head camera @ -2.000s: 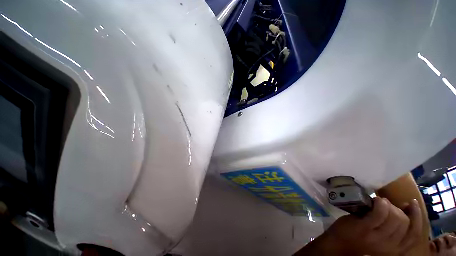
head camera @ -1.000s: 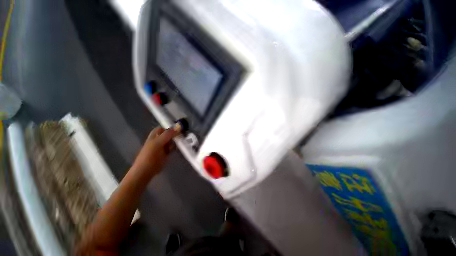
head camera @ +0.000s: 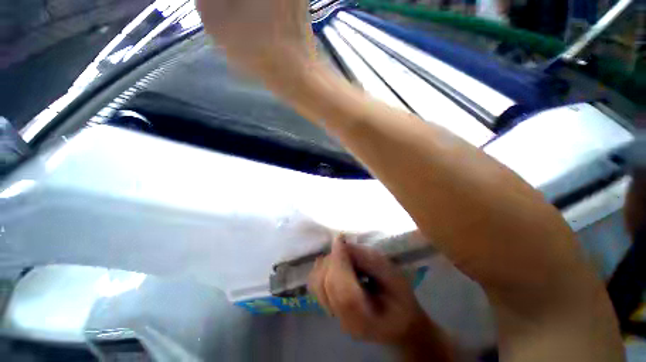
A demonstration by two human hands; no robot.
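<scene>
The glossy white side housing [head camera: 234, 191] of the machine crosses the head view. My left hand [head camera: 361, 286], low in the middle, has its fingers closed around a flat grey metal bar [head camera: 292, 277]. A blue strip with yellow characters [head camera: 283, 305] shows partly under the bar. My right forearm crosses in front from the lower right. My right hand [head camera: 248, 25] is blurred above the dark sheet material [head camera: 234, 106]; its fingers are cut off by the top edge. What it touches is hidden.
Long shiny rollers [head camera: 425, 78] lie at the upper middle beside a dark blue frame. A green rail [head camera: 453, 22] runs behind them. A white end cover [head camera: 559, 141] is at the right. A pale rounded housing [head camera: 71, 297] is at the lower left. Much is blurred.
The view has swung from the screen and buttons to the machine's top. My left hand has left the buttons and taken hold of the bar. My right arm has come into view, reaching over the housing.
</scene>
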